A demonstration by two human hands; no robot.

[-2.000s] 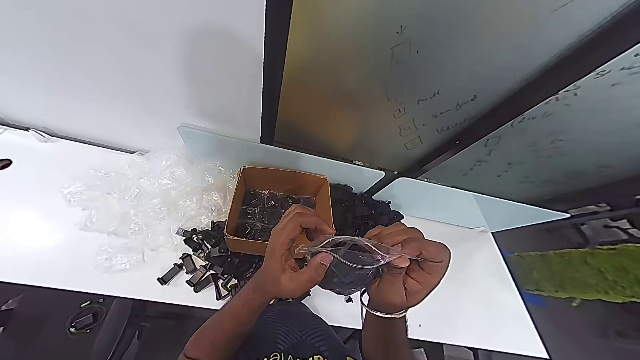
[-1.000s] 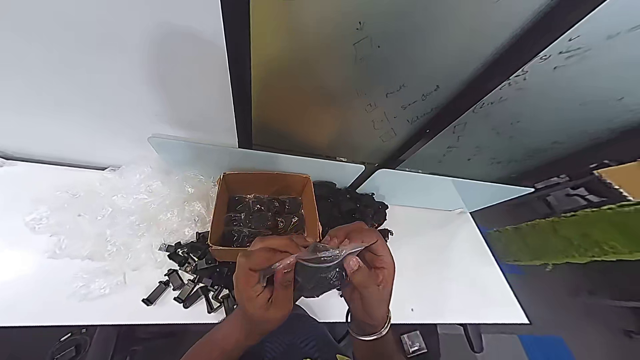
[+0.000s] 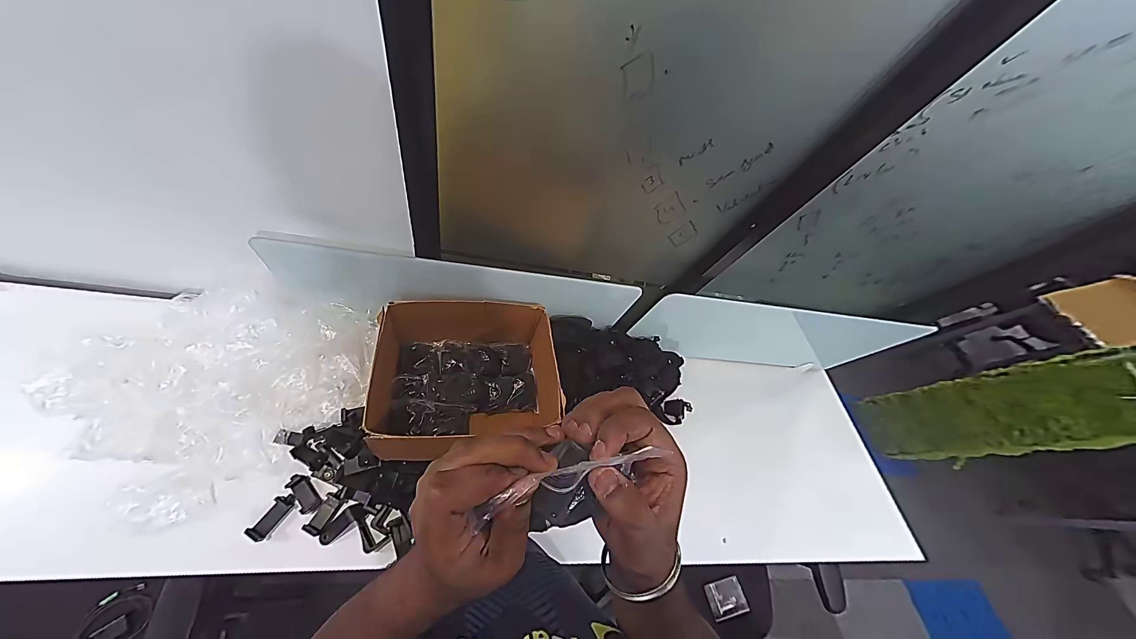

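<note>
Both hands hold a clear plastic zip bag (image 3: 568,475) with a dark item inside, in front of the cardboard box. My left hand (image 3: 479,506) pinches the left end of the bag's top edge between thumb and fingers. At the other end, my right hand (image 3: 635,484) grips the same edge, a metal bangle on its wrist. Just beyond the hands stands the open cardboard box (image 3: 377,377), holding several black items in clear wrap (image 3: 466,386). What the dark item in the held bag is cannot be told.
Crumpled clear plastic bags (image 3: 204,399) lie heaped on the white table (image 3: 754,497) at left. Black plastic clamp-like parts (image 3: 337,497) lie left of the hands. Another pile of black parts (image 3: 621,359) sits right of the box. Low glass panels (image 3: 719,333) edge the table's back.
The hands have stayed on the bag, and its top edge, bowed apart two seconds ago, now looks more drawn together. The view has shifted somewhat.
</note>
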